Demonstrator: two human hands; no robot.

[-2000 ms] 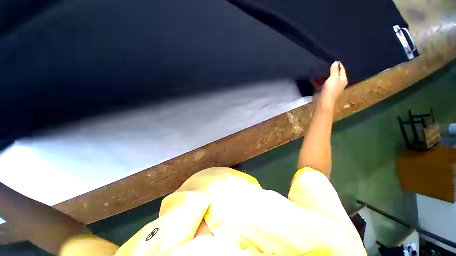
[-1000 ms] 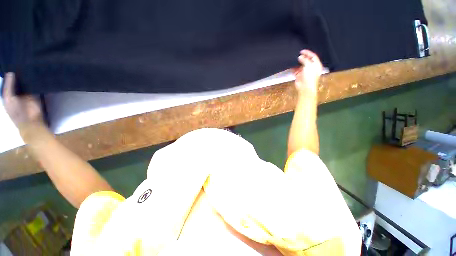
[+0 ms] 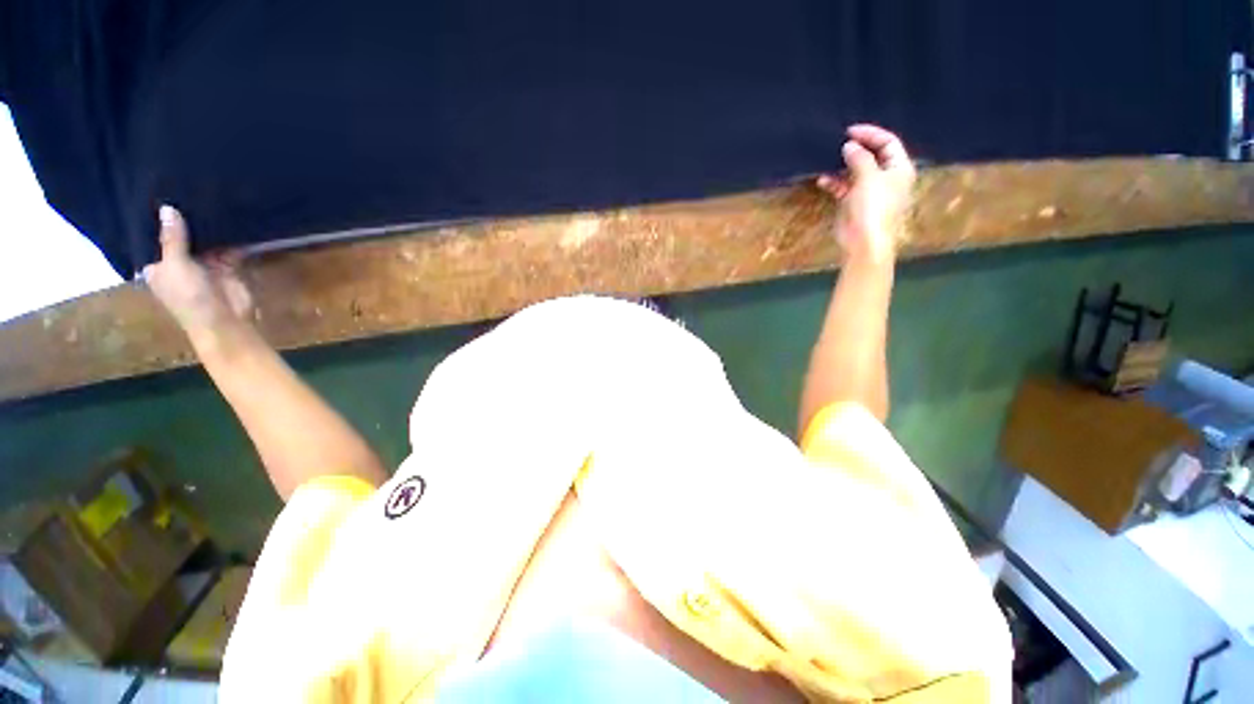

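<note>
The dark fabric [image 3: 550,110] lies over the table with its near edge along the worn wooden table edge [image 3: 550,261]. White underlay paper [image 3: 41,220] shows at the far left, past the fabric's side edge. My left hand [image 3: 200,286] is at the fabric's near left corner, thumb on top and fingers curled at the edge. My right hand [image 3: 875,190] is at the near edge right of centre, its fingers bent and pinching the edge; the fingertips are partly hidden. A silvery metal piece [image 3: 1236,107] sits on the fabric at the far right, cut off by the picture's rim.
The green floor [image 3: 729,358] lies below the table. Cardboard cartons [image 3: 110,550] stand at the lower left. At the right are a small dark-legged stool [image 3: 1121,344], a brown board or box [image 3: 1093,454] and a white desk surface [image 3: 1086,578] with papers.
The fabric's near edge has come down to the table edge, covering most of the white paper there. My left hand has come into view and moved right; the metal piece has shifted toward the right rim.
</note>
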